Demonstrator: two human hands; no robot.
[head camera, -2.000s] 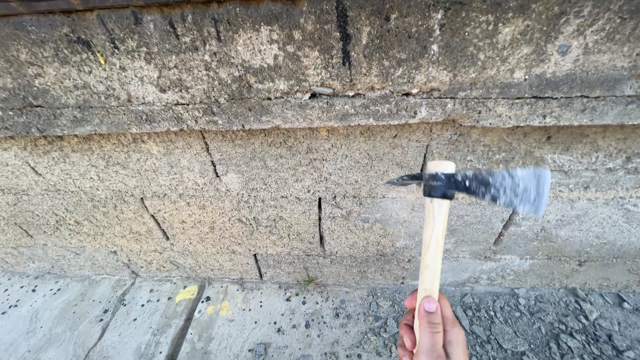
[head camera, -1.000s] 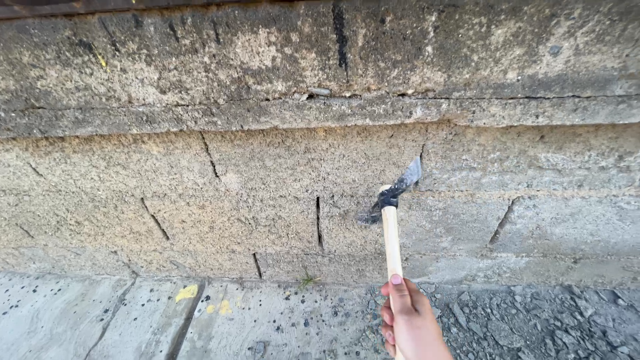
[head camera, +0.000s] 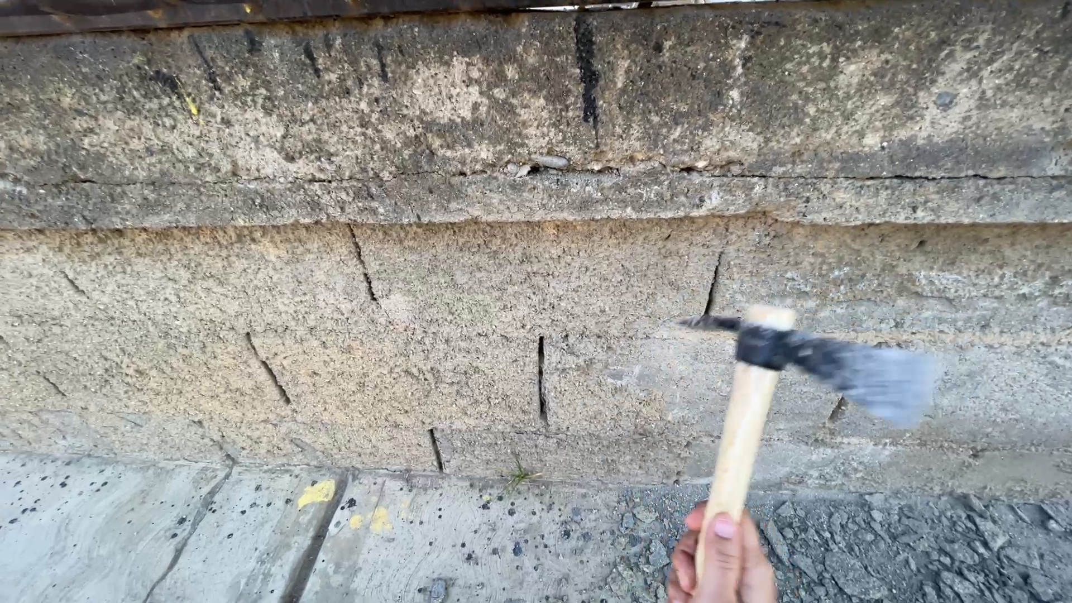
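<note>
My right hand (head camera: 722, 557) grips the lower part of a pale wooden handle at the lower right. The handle belongs to a small pick mattock (head camera: 762, 347) with a dark metal head. Its pointed end faces left and its broad, flat blade faces right, blurred by motion. The tool is held up in front of a weathered masonry block wall (head camera: 469, 293), whose vertical joints show as dark gaps. Whether the head touches the wall cannot be told. My left hand is out of view.
A rough concrete ledge (head camera: 469, 197) overhangs the blocks, with a small stone on it. Below, a paved concrete surface (head camera: 109, 519) with yellow paint spots meets the wall, and broken grey rubble (head camera: 888, 544) lies at the lower right. A grass tuft (head camera: 519, 477) grows at the wall's foot.
From one second ago, my right hand and the mattock have moved to the right. The blade, which pointed up and right then, now points right and slightly down.
</note>
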